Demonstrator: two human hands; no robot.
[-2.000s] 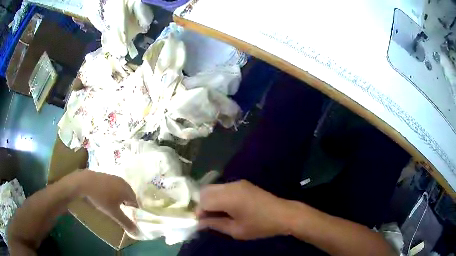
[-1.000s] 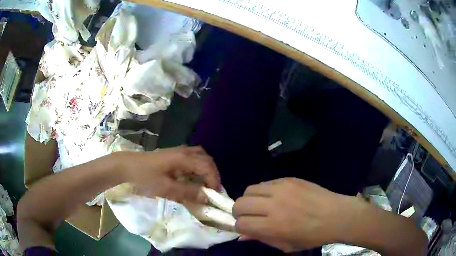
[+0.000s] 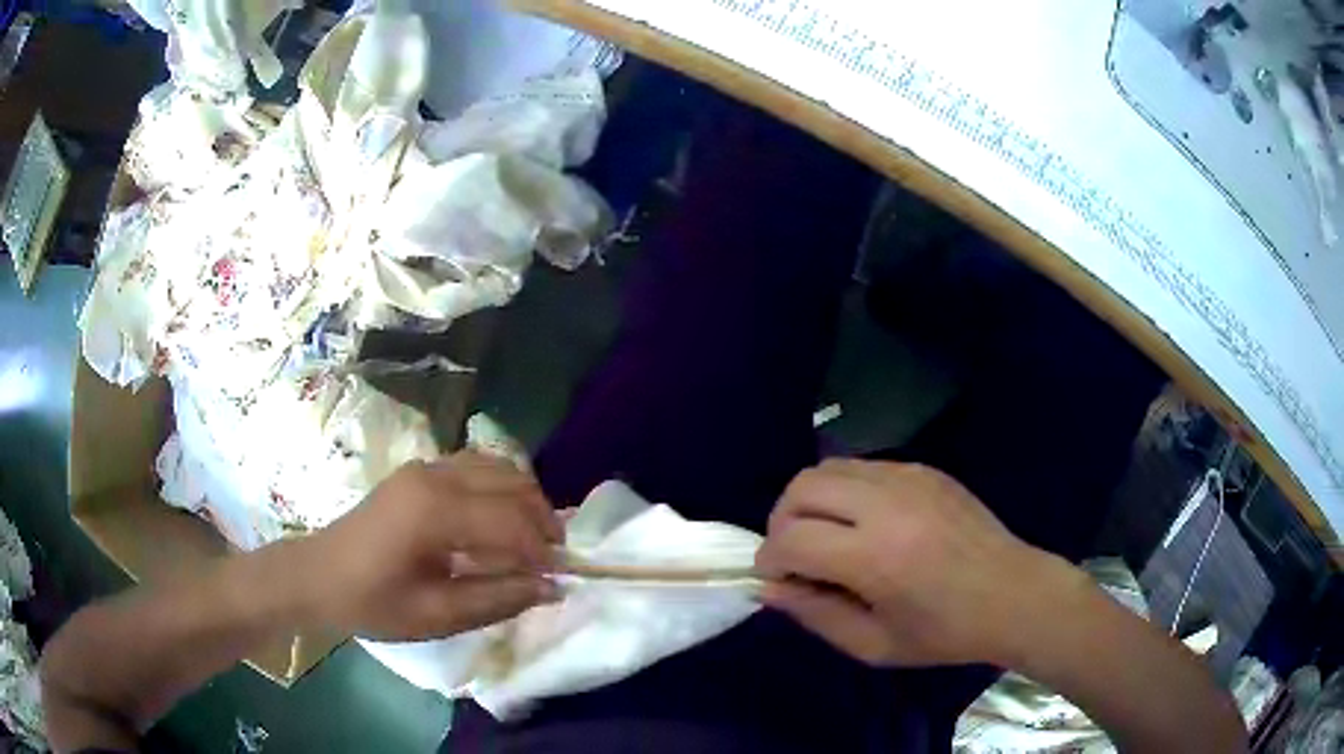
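Observation:
A cream garment piece [image 3: 634,626] lies over the lap at the bottom centre. Its narrow edge band is stretched straight between both hands. My left hand [image 3: 442,548] pinches the left end of the band. My right hand [image 3: 884,552] pinches the right end. Both hands are bare and the fingertips are partly hidden by the fabric. A large heap of floral cream fabric [image 3: 251,280] stands to the left, beyond my left hand.
A cardboard box [image 3: 126,457] is under the heap. The white table [image 3: 943,89] with ruler markings and a wooden edge curves across the upper right, with the machine bed panel [image 3: 1179,103] at its corner. More fabric [image 3: 1032,714] lies at the lower right.
The hands first held the fabric bunched at the lower left, then came together over the lap. Now they are spread apart with the edge taut between them.

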